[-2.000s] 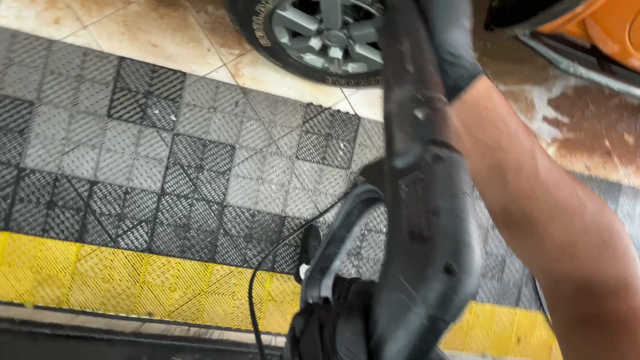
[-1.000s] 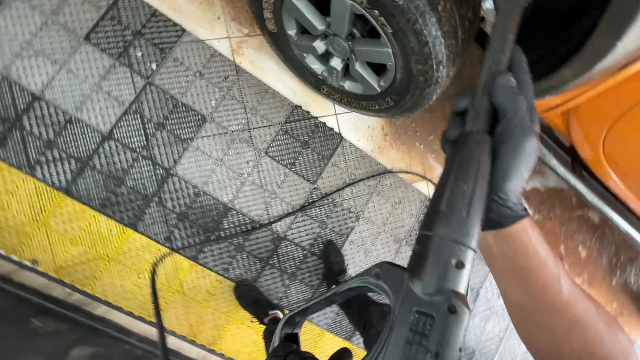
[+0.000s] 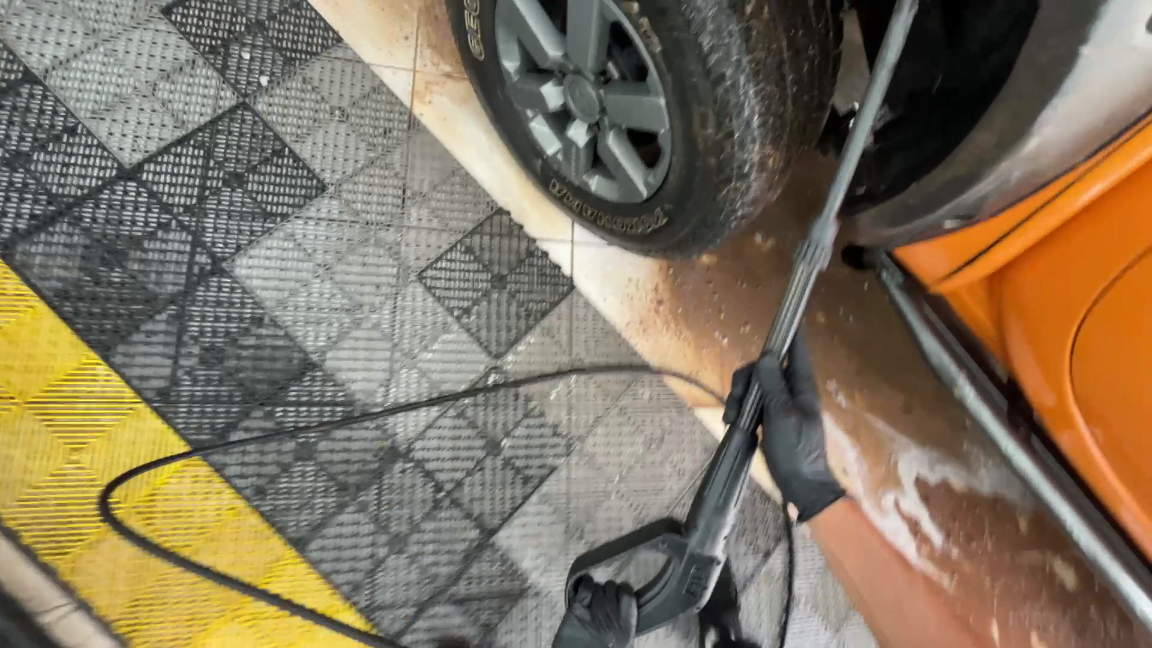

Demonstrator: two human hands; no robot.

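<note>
A black pressure-washer spray gun (image 3: pixel 720 490) with a long lance (image 3: pixel 855 144) runs from bottom centre to the top right. My right hand (image 3: pixel 796 432), in a black glove, grips the lance's lower part, fingers wrapped round it. At the bottom edge my left hand (image 3: pixel 598 612), also gloved in black, is closed on the gun's looped rear handle; part of it is cut off. The lance crosses in front of a dark wheel arch (image 3: pixel 954 99), and its tip is out of view. Left of it stands a wheel with a grey alloy rim (image 3: pixel 585 99) and a wet, dirty tire (image 3: pixel 747 117).
A black hose (image 3: pixel 360 418) loops over grey and black grated floor tiles (image 3: pixel 297 297) with a yellow tile border (image 3: pixel 81 450). Brown, muddy water and foam (image 3: pixel 918 504) lie on the pale floor beside a side step (image 3: pixel 1017 432) and an orange body panel (image 3: pixel 1116 360).
The spray gun, close to the camera before, is now lower and farther from it, with more of its lance showing. Both hands have kept hold of it. The view has shifted toward the wheel.
</note>
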